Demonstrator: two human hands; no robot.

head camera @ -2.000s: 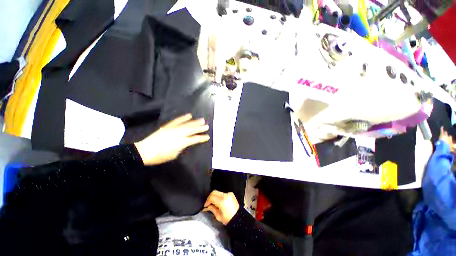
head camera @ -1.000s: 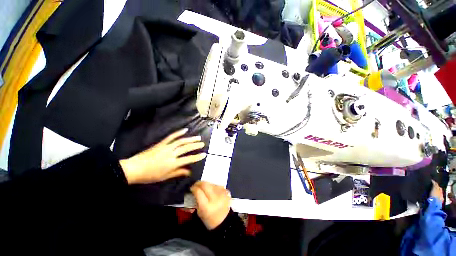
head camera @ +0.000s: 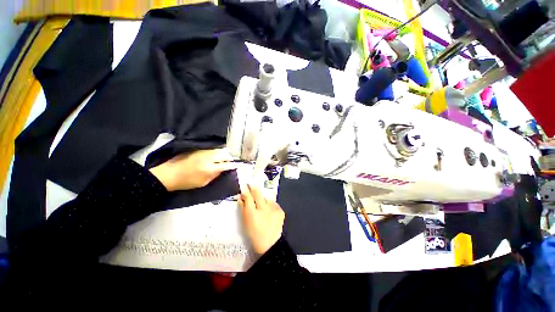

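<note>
Black cut fabric (head camera: 115,116) lies spread left of the sewing machine (head camera: 389,164), with a bunched fold beside the machine's needle end. My left hand (head camera: 193,169) lies on the fabric, its fingertips reaching the presser foot area, which they and the head partly hide. My right hand (head camera: 261,220) is just in front of the needle area, fingers bent at the fabric's edge; its grip cannot be made out. A flat black panel (head camera: 313,213) lies right of the needle. Thread snips (head camera: 364,218) lie beside it.
A yellow block (head camera: 462,248) and a black card (head camera: 435,236) sit near the table's front edge. A yellow-green basket (head camera: 365,30) with spools stands behind the machine. A person's blue sleeve (head camera: 532,280) shows at lower right. Yellow boards (head camera: 18,103) are at left.
The fabric's near edge has moved away from the table front, uncovering the printed ruler. My left hand has moved up towards the needle; my right hand has moved up from the table edge.
</note>
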